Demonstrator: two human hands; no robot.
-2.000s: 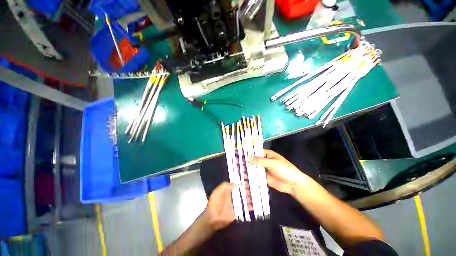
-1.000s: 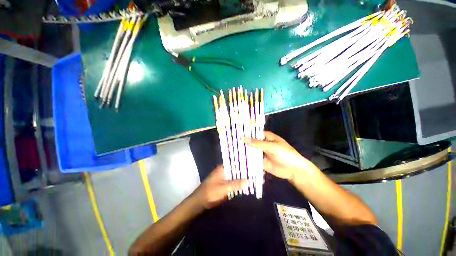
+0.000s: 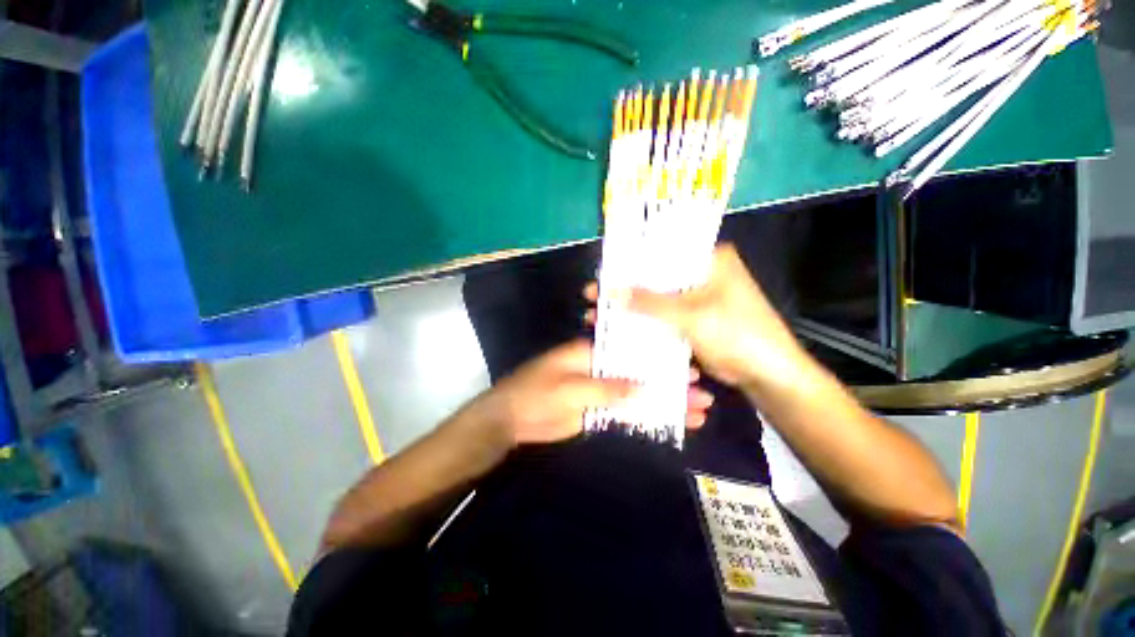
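A flat bundle of white wires (image 3: 660, 237) with orange-yellow upper ends is held over my lap, its tips reaching over the green table's (image 3: 411, 187) front edge. My left hand (image 3: 554, 396) grips the bundle near its lower end, thumb across the front. My right hand (image 3: 722, 317) grips it higher up from the right side, thumb across the front. Some fingers of both hands are hidden behind the wires. The lower wire ends look roughly level.
Pliers with dark green handles (image 3: 523, 112) lie open behind the bundle. A pile of finished white leads (image 3: 946, 75) lies at the right. A few greyer wires (image 3: 234, 93) lie at the left. A blue tray (image 3: 125, 237) is beyond the left edge, and a reel (image 3: 983, 388) is low right.
The view has tipped down and closer, so the machine has left it. The wires are now packed closer side by side, their tips tilted to the right. Both hands still hold them.
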